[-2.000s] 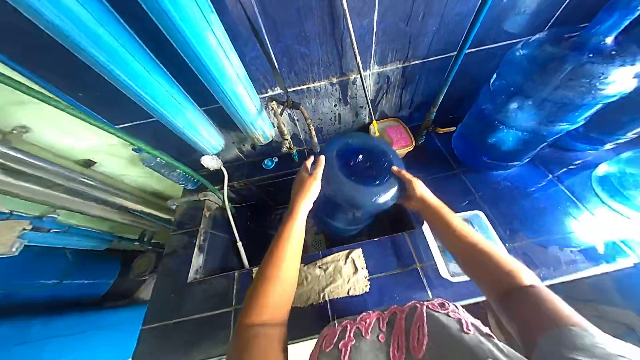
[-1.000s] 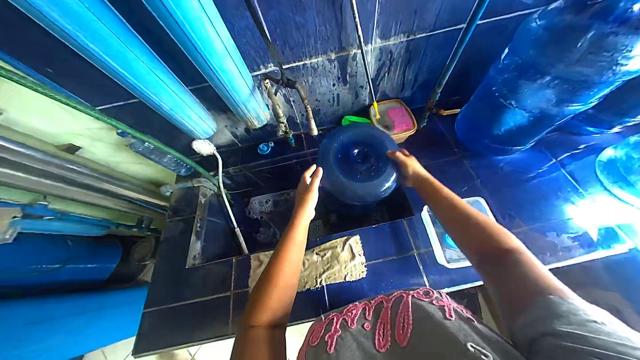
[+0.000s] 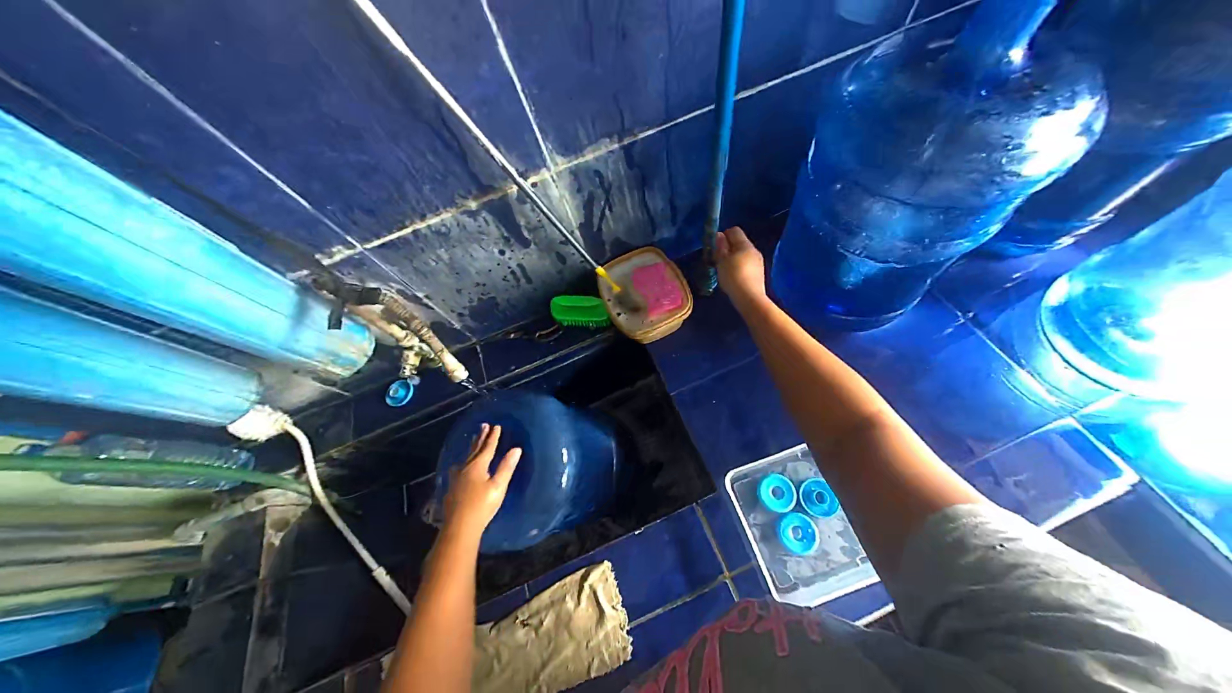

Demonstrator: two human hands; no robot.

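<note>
A blue plastic water jug (image 3: 553, 472) lies tilted in the dark basin, below the tap spout (image 3: 448, 366). My left hand (image 3: 478, 486) rests on the jug with its fingers spread, not closed around it. At the lower end of the thin blue pipe (image 3: 724, 125) on the tiled wall, my right hand (image 3: 739, 262) has its fingers curled at the pipe or a fitting there; its exact hold is partly hidden. Left of that hand are a square tub (image 3: 685, 318) with a pink sponge (image 3: 656, 291) and a green brush (image 3: 579, 310).
Large blue jugs (image 3: 876, 202) stand on the tiled ledge at right. A clear tray (image 3: 847, 582) holds several blue caps (image 3: 798, 533) near my right forearm. A crumpled cloth (image 3: 568, 635) lies on the basin's front edge. Light blue cylinders (image 3: 144, 241) and a white hose (image 3: 332, 510) are at left.
My right hand has left the jug and moved to the blue pipe. The jug, held between both hands before, now lies over in the basin under my left hand. The view has shifted closer.
</note>
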